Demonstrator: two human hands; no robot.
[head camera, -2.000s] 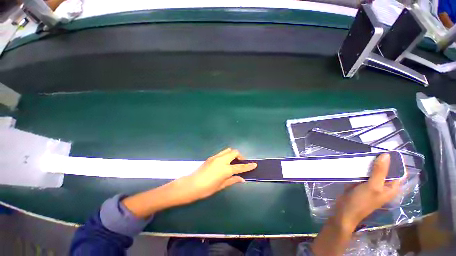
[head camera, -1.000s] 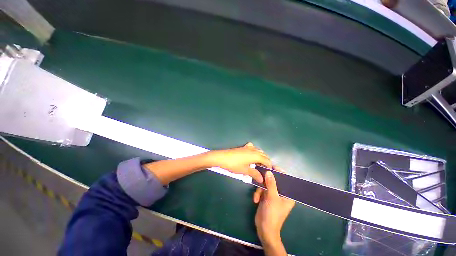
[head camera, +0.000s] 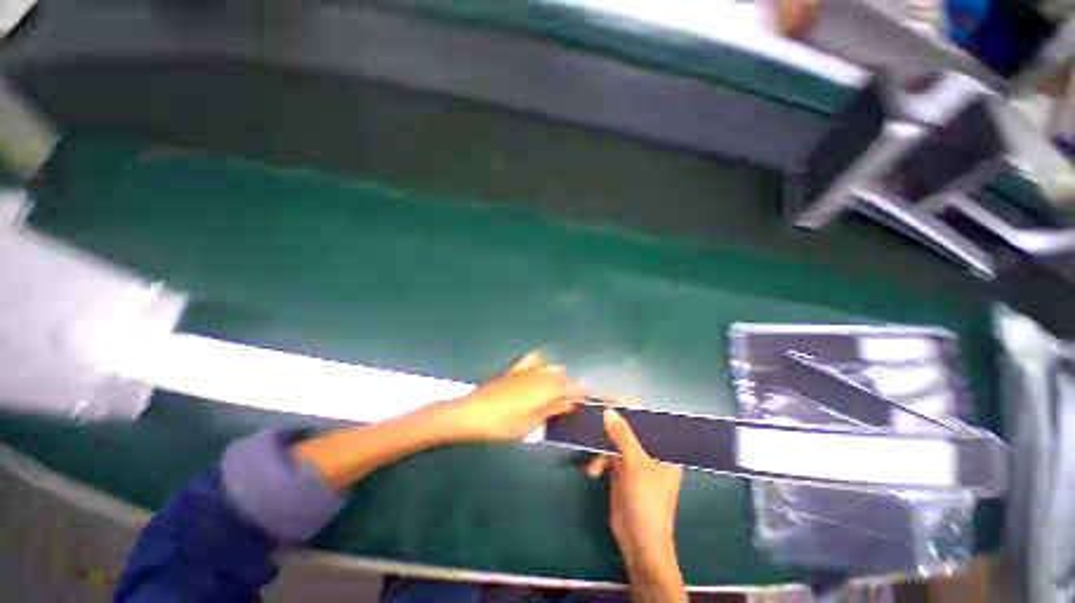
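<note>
A long white lamp arm (head camera: 307, 379) runs from a pale, plastic-wrapped base (head camera: 71, 324) at the left towards the middle of the bench. A black cover panel with a white window (head camera: 846, 455) lies over its right part. My left hand (head camera: 519, 403) holds the arm at the panel's left end. My right hand (head camera: 640, 477) grips the panel just beside it, thumb on top and fingers underneath. The picture is blurred, so the exact fit of panel and arm cannot be told.
A panel stack (head camera: 908, 353) in clear plastic lies at the right, partly under the held panel. A bagged bundle (head camera: 1043, 436) is at the far right. Assembled lamps (head camera: 872, 159) stand on the dark belt at the upper right. Part of another person's hand (head camera: 797, 14) shows at the top.
My right hand has moved left from the panel's right end to near my left hand. The camera view swung and partly came back. Both hands still hold the work.
</note>
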